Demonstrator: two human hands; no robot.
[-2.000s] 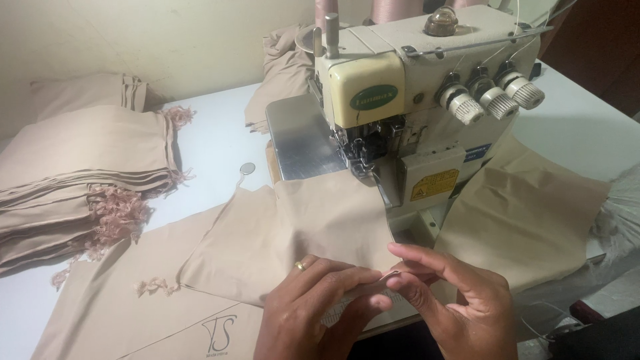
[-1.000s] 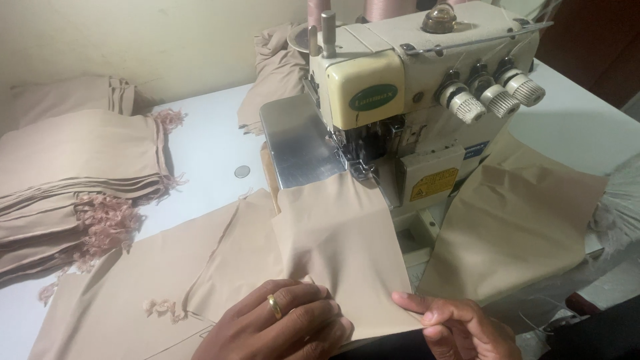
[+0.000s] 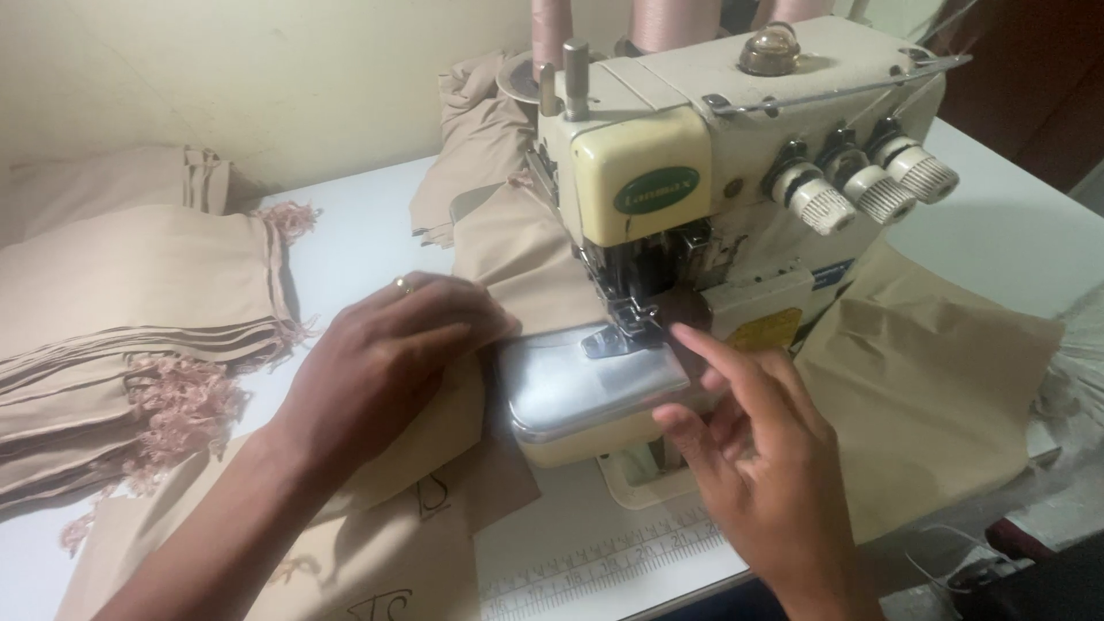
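Observation:
A cream overlock sewing machine [image 3: 638,207] stands on the white table. A beige fabric piece [image 3: 535,276] lies behind its presser foot [image 3: 634,319], its front edge along the metal plate [image 3: 595,379]. My left hand [image 3: 397,362], with a ring on one finger, is at the left of the plate beside the fabric; its fingertips are blurred, so whether it grips the cloth cannot be told. My right hand [image 3: 759,431] is at the right of the plate, fingers apart and empty, the index finger close to the presser foot.
Stacked beige fabric pieces [image 3: 129,285] with pink thread tails [image 3: 185,414] lie at the left. More beige cloth is behind the machine and at its right [image 3: 914,388]. Marked beige pieces [image 3: 371,552] and a printed ruler scale [image 3: 604,561] are at the front edge. Pink thread cones [image 3: 673,26] stand behind.
The fabric piece in front of the presser foot is now behind it, and the metal plate is uncovered. Both hands have moved up toward the machine; my right hand has let go of the fabric edge.

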